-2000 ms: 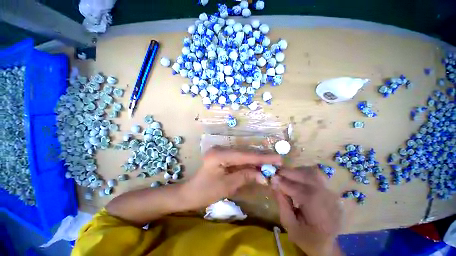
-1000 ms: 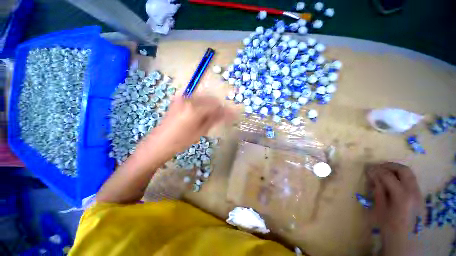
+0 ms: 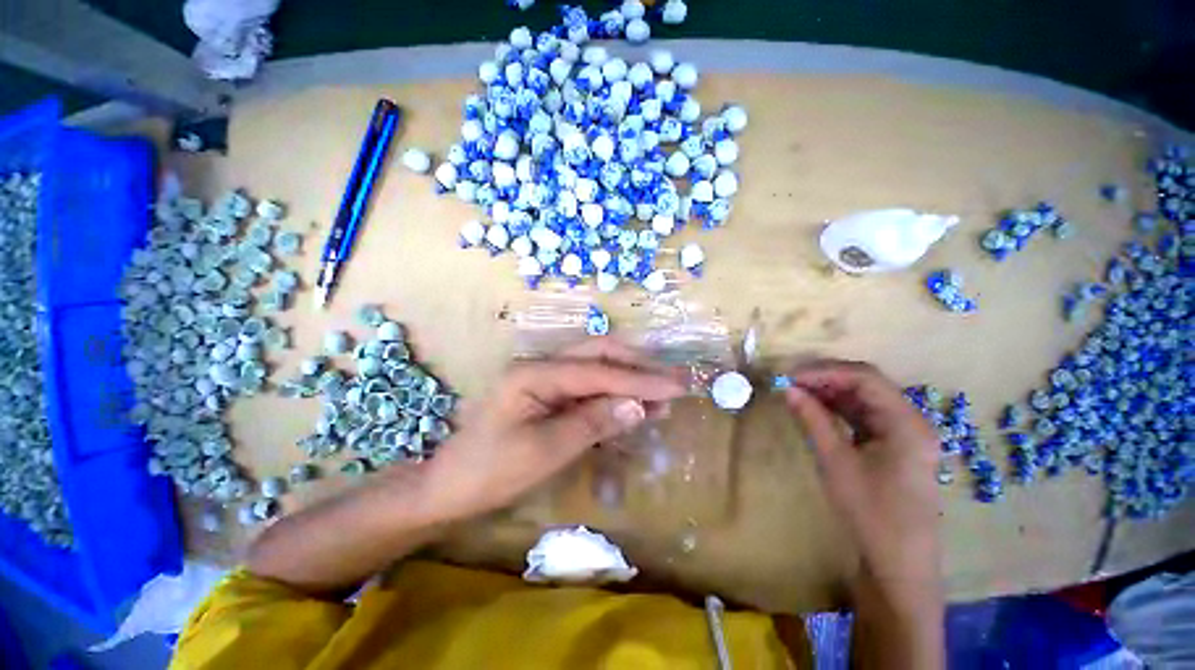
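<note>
My left hand [image 3: 577, 408] is over the clear plastic sheet [image 3: 682, 343], its fingers pinched together near the flat white disc [image 3: 731, 389]; whether a cap is between the fingertips I cannot tell. My right hand [image 3: 865, 425] is right of the disc and pinches a small blue-and-white base [image 3: 782, 382]. Pale caps [image 3: 210, 340] lie in a heap at the left, with a smaller group [image 3: 387, 399] beside it. Loose blue-and-white bases [image 3: 1134, 380] are heaped at the right. Assembled pieces [image 3: 596, 157] are heaped at top centre, and one [image 3: 598, 321] lies on the sheet.
A blue tub [image 3: 105, 353] with pale caps is at far left. A dark-blue craft knife or pen [image 3: 357, 203] lies between the heaps. A white spoon-shaped dish [image 3: 885, 241] is upper right. A white wad [image 3: 578, 556] is at the near edge; another [image 3: 231, 33] is top left.
Since one second ago, my left hand has moved from the caps to the sheet and my right hand inward from the right side. Two seconds ago both held one piece together. The camera view has shifted.
</note>
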